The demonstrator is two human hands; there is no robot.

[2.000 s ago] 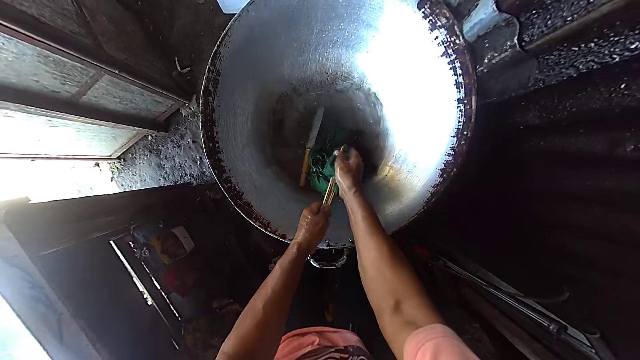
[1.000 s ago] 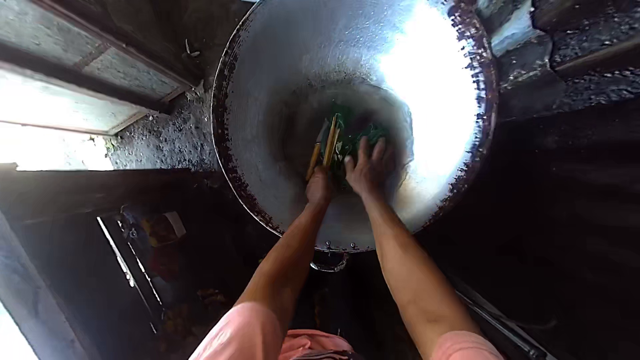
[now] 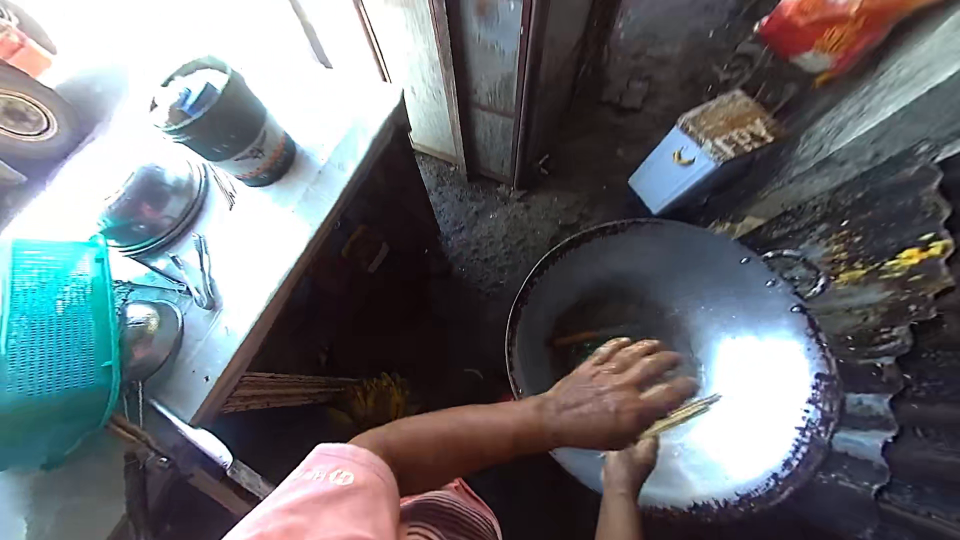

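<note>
A large metal wok (image 3: pixel 675 277) stands at the lower right. My left hand (image 3: pixel 619 397) is over it, palm down, fingers apart, its palm hidden. Just below, my right hand (image 3: pixel 631 461) is closed around the lower end of thin yellowish sticks (image 3: pixel 682 415), whose upper part points to the upper right past my left thumb. In the shaded bottom of the wok lie a brown handle-like piece (image 3: pixel 576 339) and something dark green (image 3: pixel 592 349), partly covered by my left hand.
On the counter (image 3: pixel 277 247) at left are a dark bucket (image 3: pixel 232 127), a metal bowl (image 3: pixel 154 206), tongs (image 3: pixel 196 277), a ladle (image 3: pixel 150 337) and a green plastic basket (image 3: pixel 56 337). A knife (image 3: pixel 202 442) lies below. A white box (image 3: pixel 675 165) stands beyond the wok, corrugated sheeting (image 3: pixel 862 427) beside it.
The view has swung far to the left, bringing in the counter. My left hand, which held the sticks a second ago, is spread above the wok; the sticks are at my right hand.
</note>
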